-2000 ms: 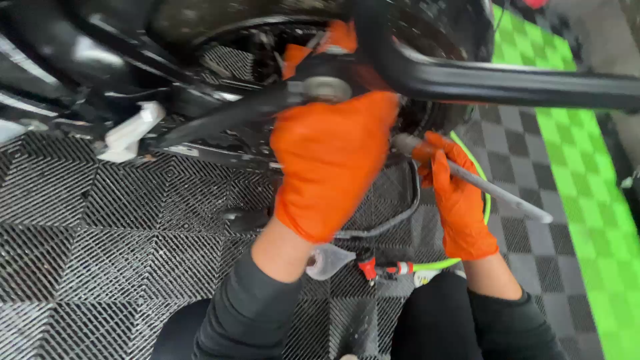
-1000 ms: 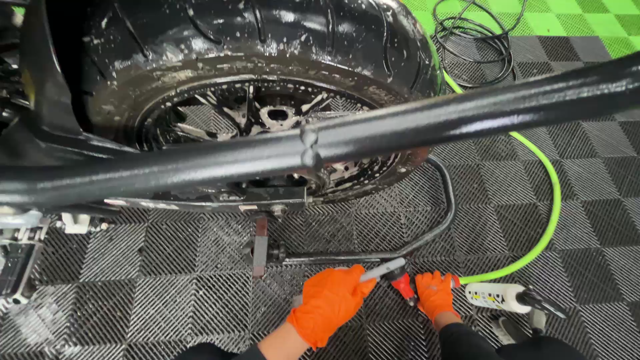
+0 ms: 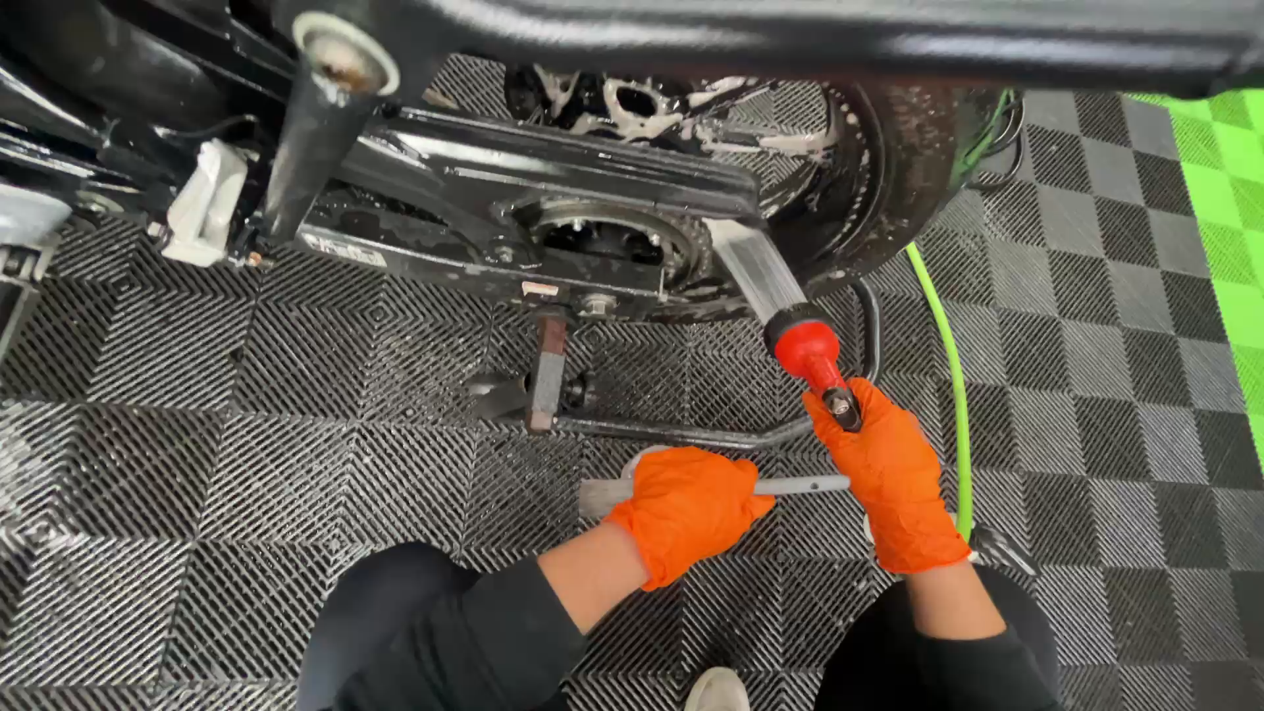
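My left hand [image 3: 691, 509], in an orange glove, grips a gray-handled brush [image 3: 805, 485] held level above the floor mat, its bristle end out to the left. In my right hand [image 3: 884, 474], gloved alike, is a red and black hose nozzle [image 3: 808, 348]. Water [image 3: 755, 267] sprays from it up and left onto the motorcycle's rear sprocket area and chain guard [image 3: 592, 173]. Behind these, the rear wheel's tire [image 3: 913, 148] looks wet, and foam lies on the spokes [image 3: 632, 109].
A black frame tube [image 3: 839, 44] crosses the top of the view. Below the swingarm stands a black tubular paddock stand [image 3: 681, 431]. The green hose [image 3: 953, 365] curves over the ribbed floor tiles [image 3: 286, 464] at the right. My knees are at the lower edge.
My right hand has raised the nozzle toward the swingarm, and water now comes out. The brush, up at the wheel two seconds ago, is now low in my left hand. The view has shifted greatly.
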